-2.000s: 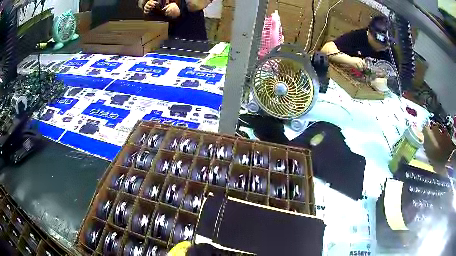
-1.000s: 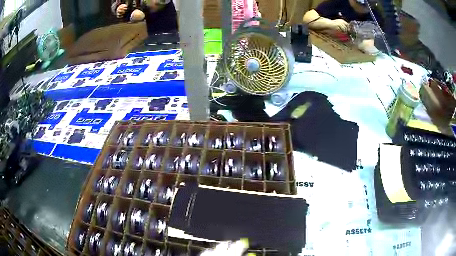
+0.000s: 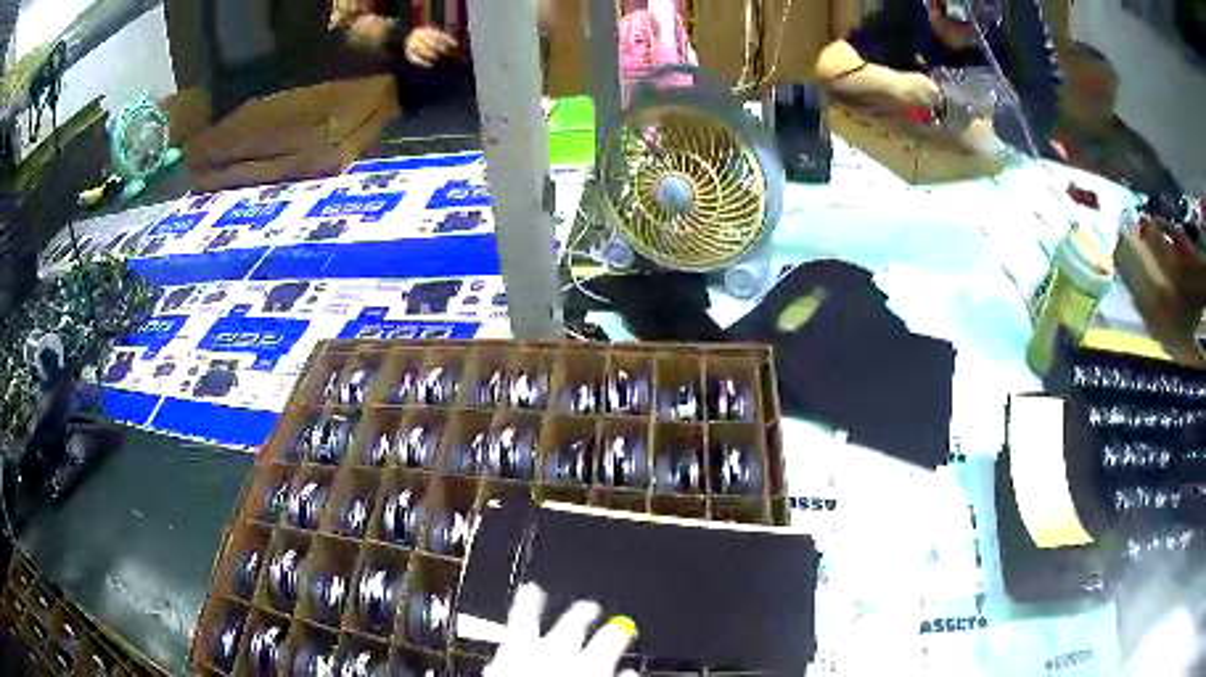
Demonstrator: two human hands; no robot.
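Observation:
The divided cardboard tray [image 3: 287, 536] stands in front of me, with glossy dark round parts [image 3: 377, 595] upright in its cells. A black sheet [image 3: 688, 582] with a pale edge lies over the tray's lower right cells. My left hand [image 3: 566, 641], in a pale glove with one yellow fingertip, is at the bottom edge, cut off by it. Its fingers are apart over the lower left part of the black sheet; no grip shows. My right hand is not in view.
A fan [image 3: 688, 192] stands behind the tray, a black cloth [image 3: 860, 351] right of it. At right are stacked black sheets [image 3: 1045, 483], a black parts tray [image 3: 1157, 456] and a lidded bottle [image 3: 1071, 298]. A metal post [image 3: 513, 172] rises behind the tray. Two people work across the bench.
My left hand has come further into view over the black sheet, its fingers now spread. The camera has turned, so the bench has shifted left in the picture since the first frame.

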